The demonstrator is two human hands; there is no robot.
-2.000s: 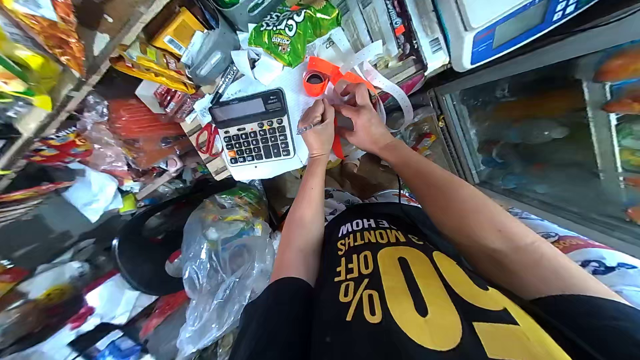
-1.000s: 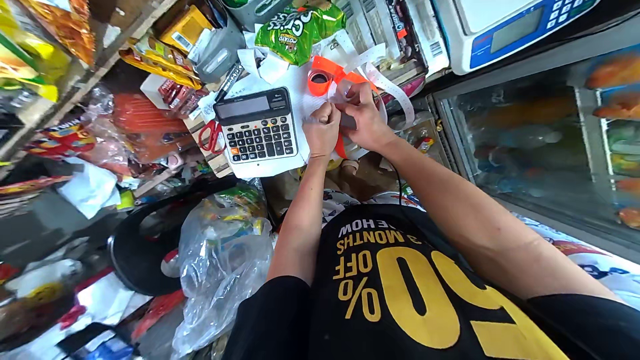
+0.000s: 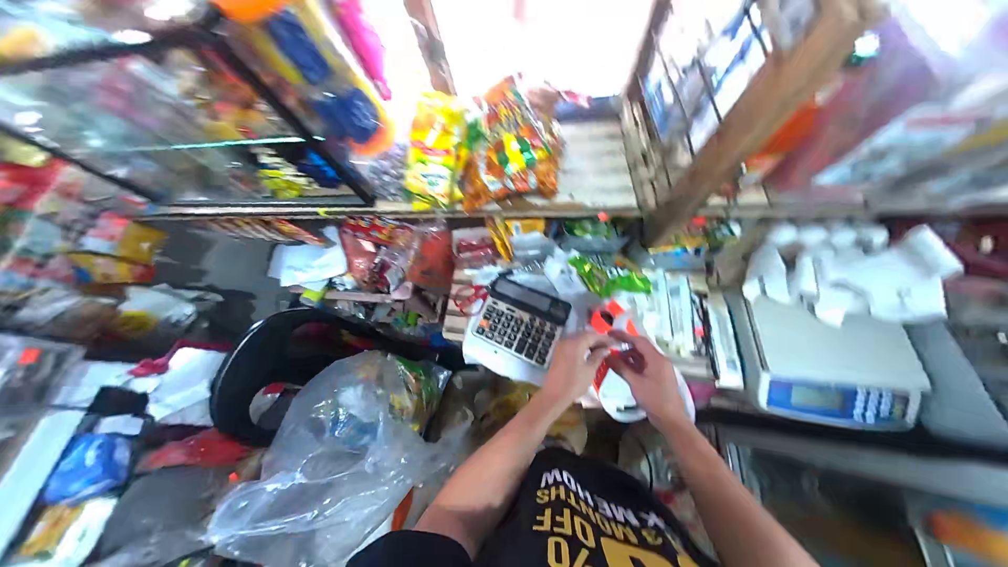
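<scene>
My left hand [image 3: 579, 364] and my right hand [image 3: 647, 372] are close together over the small work surface, fingertips nearly meeting. An orange strip [image 3: 605, 319] with a white, ribbon-like strip [image 3: 630, 403] lies at and under the fingers; both hands seem to pinch it, though blur hides the exact grip. Left of the hands a desk calculator [image 3: 523, 321] rests on white paper [image 3: 488, 356]. Red-handled scissors [image 3: 469, 299] lie beyond its left edge. A green snack packet [image 3: 608, 276] sits just behind the orange strip.
A digital scale [image 3: 839, 354] stands at the right, with white rolls [image 3: 850, 272] on and behind it. Snack packets [image 3: 512, 150] sit on the ledge ahead. At the lower left are a black chair [image 3: 244, 370] and a clear plastic bag [image 3: 339, 457]. A wooden post [image 3: 756, 118] rises right of centre.
The view has tilted up and turned, bringing in the ledge and shelves ahead. Both hands stay close together at the orange and white strips.
</scene>
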